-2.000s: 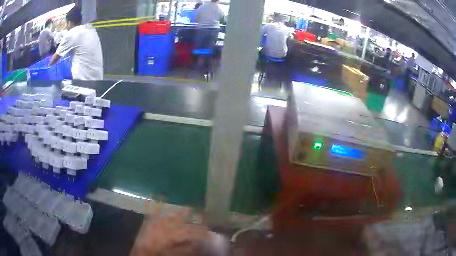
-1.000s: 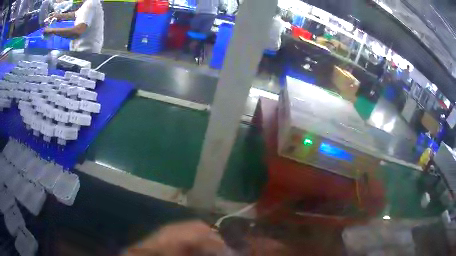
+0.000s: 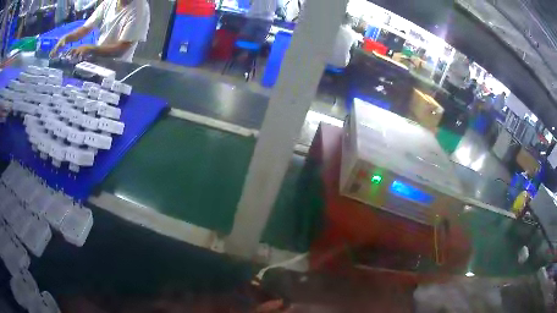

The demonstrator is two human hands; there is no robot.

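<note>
White plug-in units stand in staggered rows [image 3: 67, 125] on a blue mat [image 3: 137, 116] at left. More white units [image 3: 76, 223] lie in overlapping rows, pins up, on the dark bench at lower left. A cream-grey tester [image 3: 397, 143] with a lit green lamp and blue display sits on a red stand [image 3: 333, 226]. A thin yellow wire [image 3: 437, 244] hangs from its front. Only blurred skin-coloured traces of a hand [image 3: 272, 305] show at the bottom edge; which hand, and whether it holds anything, cannot be told.
A pale metal post [image 3: 278, 128] rises between mat and tester. A green conveyor [image 3: 183, 174] runs behind the bench edge. A white cable [image 3: 284, 264] lies near the post's foot. Pale translucent items [image 3: 458, 296] lie at lower right. A person [image 3: 125, 30] works at back left; blue bins [image 3: 190, 40] stand behind.
The hand seen large at the bottom has dropped almost out of the picture. The camera view has tilted and shifted. The person at back left now has both arms over the counter.
</note>
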